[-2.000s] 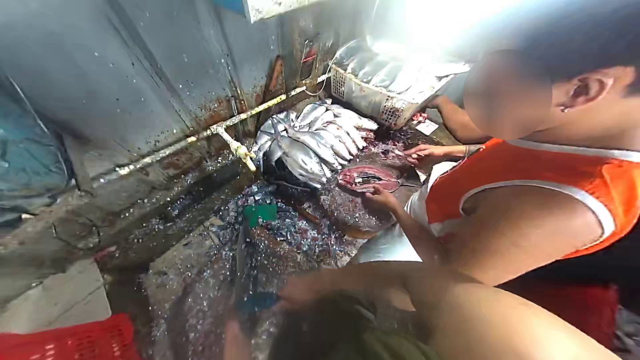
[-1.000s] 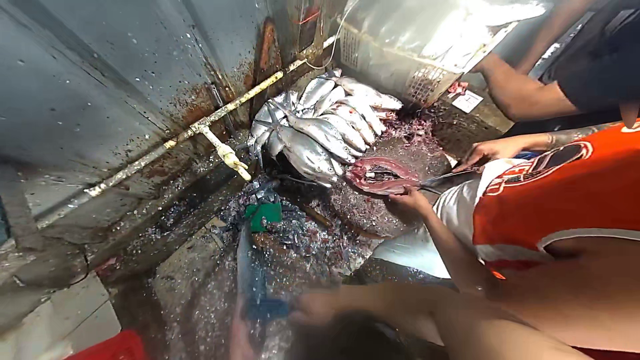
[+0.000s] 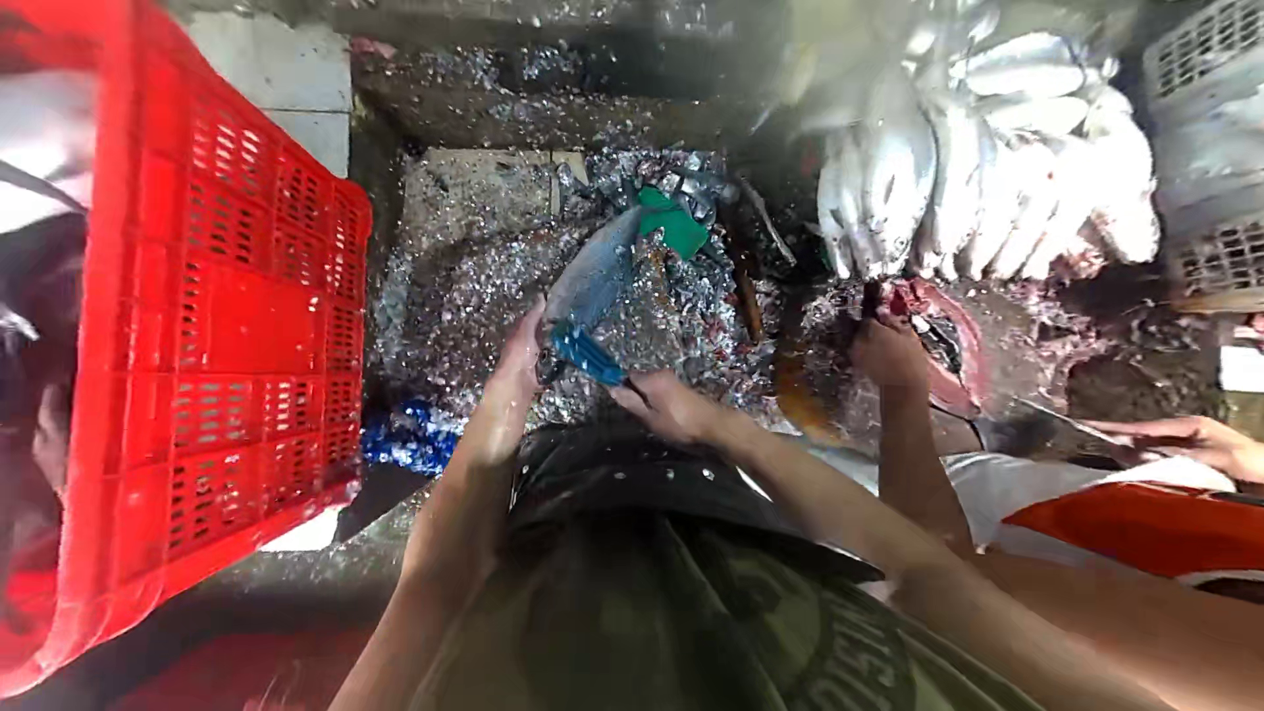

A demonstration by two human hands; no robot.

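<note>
A silvery whole fish [image 3: 596, 272] lies slantwise on a work surface littered with scales. My left hand [image 3: 523, 346] grips its lower end, the fingers partly hidden by the fish. In my right hand [image 3: 667, 405] is the dark handle of a blue scaling tool [image 3: 589, 355], whose head rests against the lower part of the fish. Just beyond the fish's upper end lies a green piece of material [image 3: 675, 225], touching or close to it. Loose scales stick to my left wrist.
At the left stands a large red plastic crate [image 3: 247, 326]. Silvery fish [image 3: 987, 168] lie piled at the upper right, beside a pale crate [image 3: 1220, 257]. A co-worker's hands hold an opened fish [image 3: 953, 346] and a knife [image 3: 1071, 420] at the right.
The view has swung strongly down and to the left, bringing the red crate in large. My right hand holds the blue tool at the fish throughout. The co-worker's knife now shows apart from the opened fish.
</note>
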